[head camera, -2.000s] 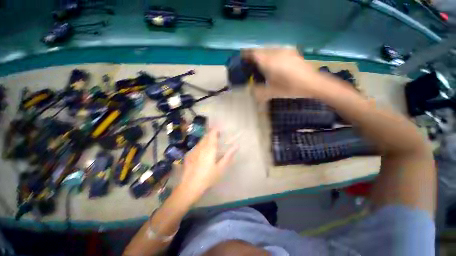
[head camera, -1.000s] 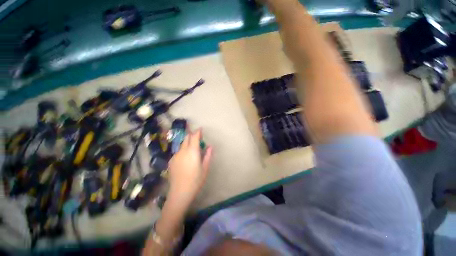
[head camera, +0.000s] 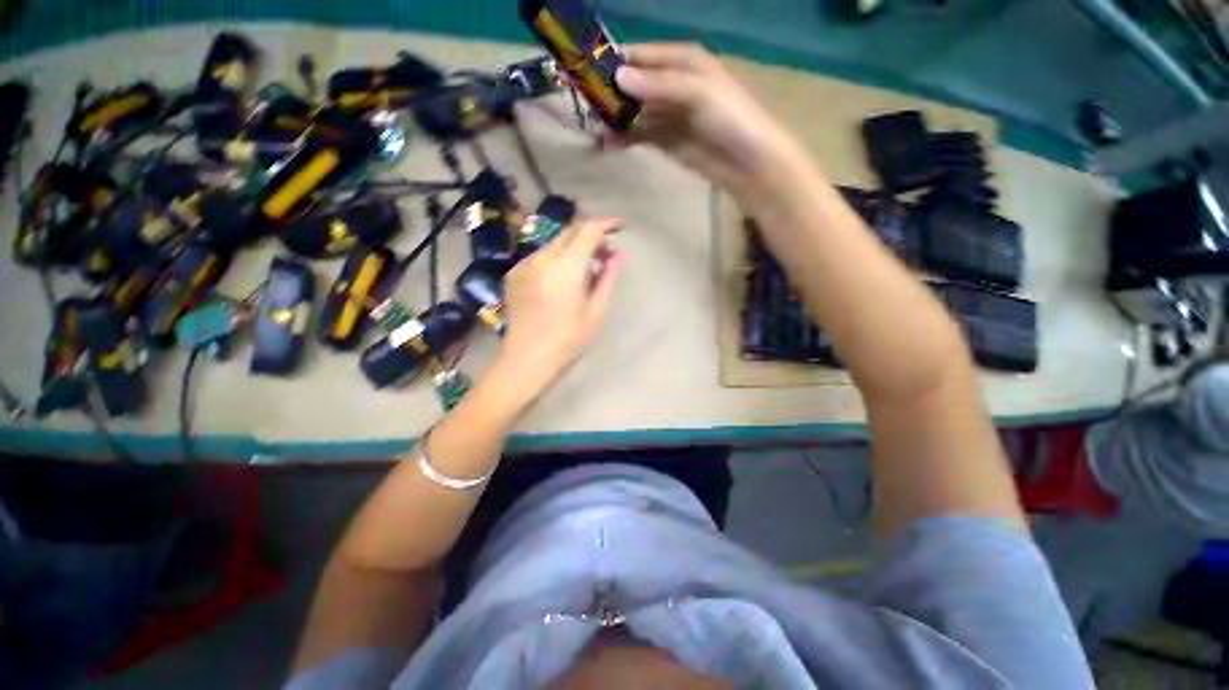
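Observation:
My right hand (head camera: 701, 115) is at the top centre, shut on a half-assembled unit (head camera: 586, 61), a black oblong body with a yellow band and thin wires. The frame's top edge cuts off its far end. My left hand (head camera: 555, 297) is low over the bench at the right edge of the heap, fingers apart and slightly curled, with nothing seen in it. A unit with a small green board (head camera: 546, 220) lies just beyond its fingers. Several other half-assembled units (head camera: 299, 185) lie in a loose heap at left, with cables and boards showing.
Rows of black covers (head camera: 970, 247) lie on a cardboard sheet (head camera: 795, 376) at right, partly hidden by my right forearm. A black object (head camera: 1170, 236) stands at the bench's right end. The green conveyor (head camera: 755, 30) runs behind the pale bench (head camera: 647, 357).
My right hand has come back from the conveyor at the top and now holds a yellow-banded unit near the heap. My left hand stays beside the heap. The view has shifted.

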